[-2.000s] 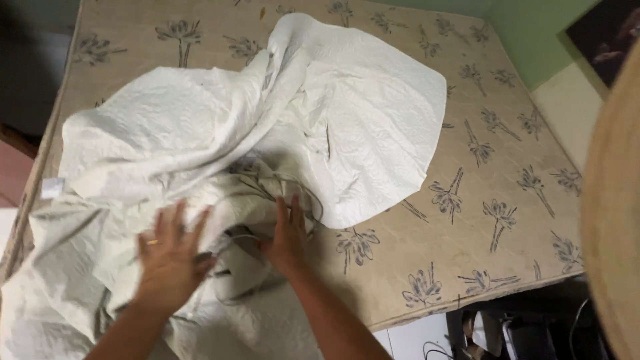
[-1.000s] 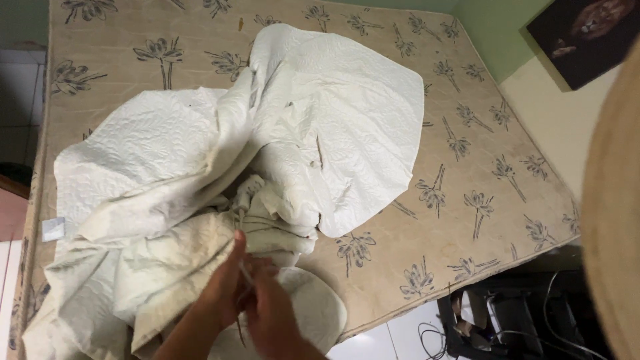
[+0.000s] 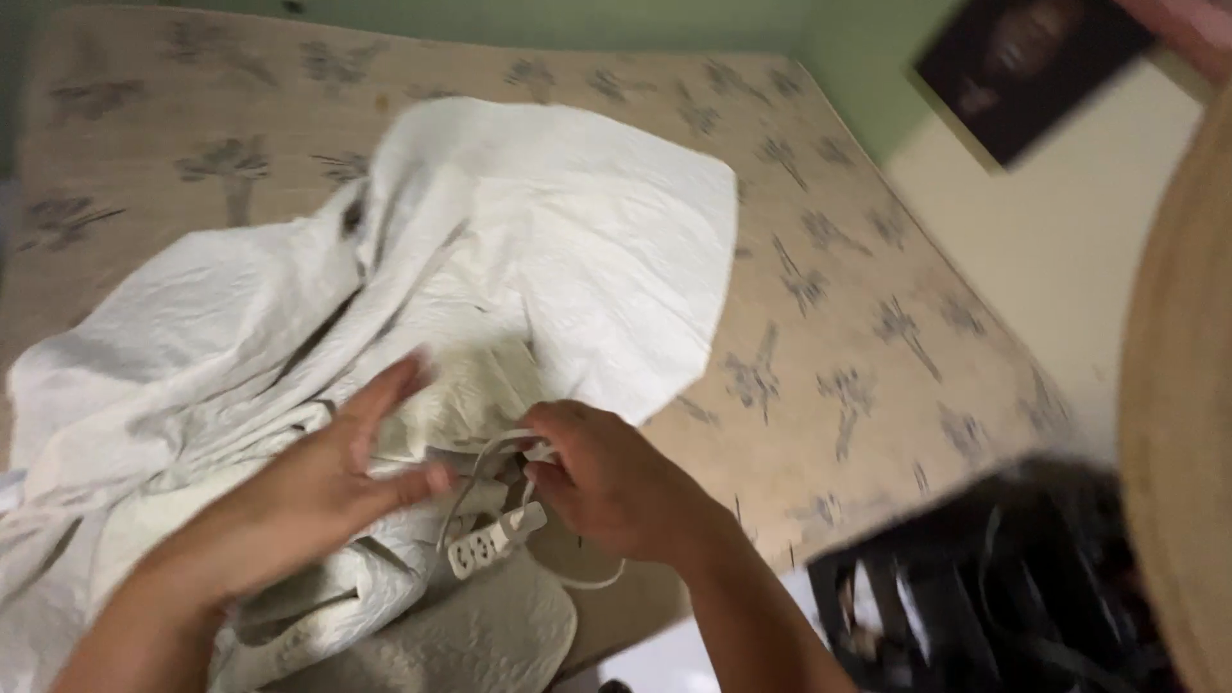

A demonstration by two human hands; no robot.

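A white power strip (image 3: 496, 541) with several sockets hangs over the bed's near part. Its white cord (image 3: 478, 467) is looped, and my right hand (image 3: 602, 481) pinches that loop between thumb and fingers. To the left, my left hand (image 3: 332, 481) is spread with its fingers apart, holding nothing, over the fabric. Beneath both hands lies a crumpled white quilted cover (image 3: 616, 231), bunched in folds at the left and spread flatter at the upper right. It rests on a beige mattress (image 3: 828, 289) printed with dark flowers.
Black objects with cables (image 3: 972, 587) stand on the floor at the lower right, past the mattress edge. A dark picture (image 3: 1030, 72) hangs on the wall at the upper right. A tan curved surface (image 3: 1174, 385), possibly a hat brim, blocks the right edge of view.
The power strip and looped cord now show in the open. My hands, close together a second ago, have moved apart, the right one with the cord in its fingers.
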